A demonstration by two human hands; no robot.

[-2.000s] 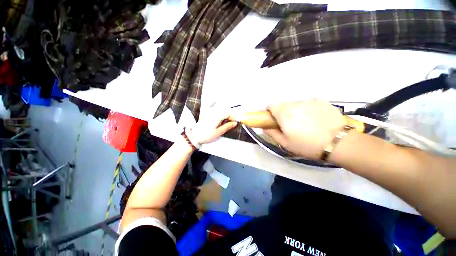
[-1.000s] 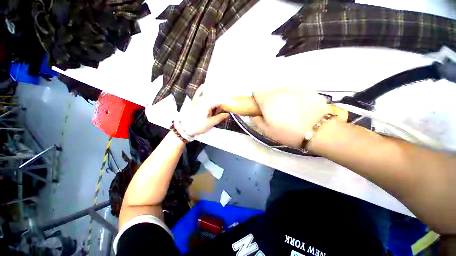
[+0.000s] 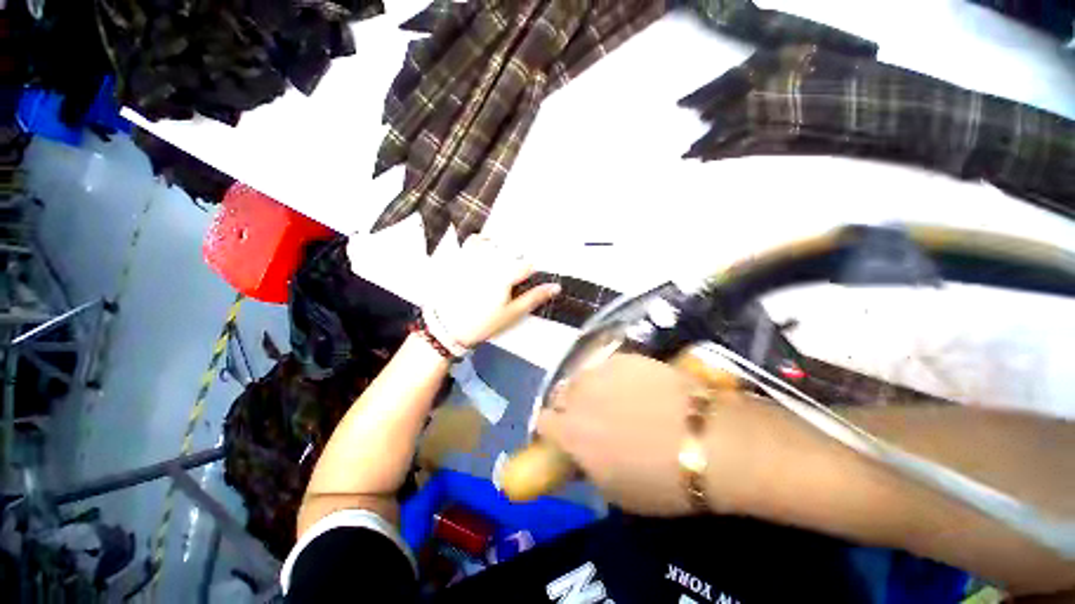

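My right hand [image 3: 631, 431] grips the wooden handle of the steam iron [image 3: 595, 336], which is blurred and tilted at the table's near edge. The handle's rounded end sticks out past my fingers. My left hand [image 3: 477, 295] is at the near edge left of the iron, with its thumb and fingertips on the end of a narrow plaid strip [image 3: 578, 299]. Whether the fingers pinch it is hard to tell. The strip lies along the near edge and also shows to the right, behind the iron's cords.
A pile of plaid strips with pointed ends [image 3: 472, 118] lies ahead. A layered plaid stack [image 3: 861, 109] is at far right. A dark ruffled heap [image 3: 224, 53] is far left. A black hose [image 3: 813, 254] arches over the table. A red container [image 3: 254, 244] stands below.
My right hand has moved the iron back towards my body and turned it, baring the strip. The hose has swung nearer. My left hand stays near the strip's left end.
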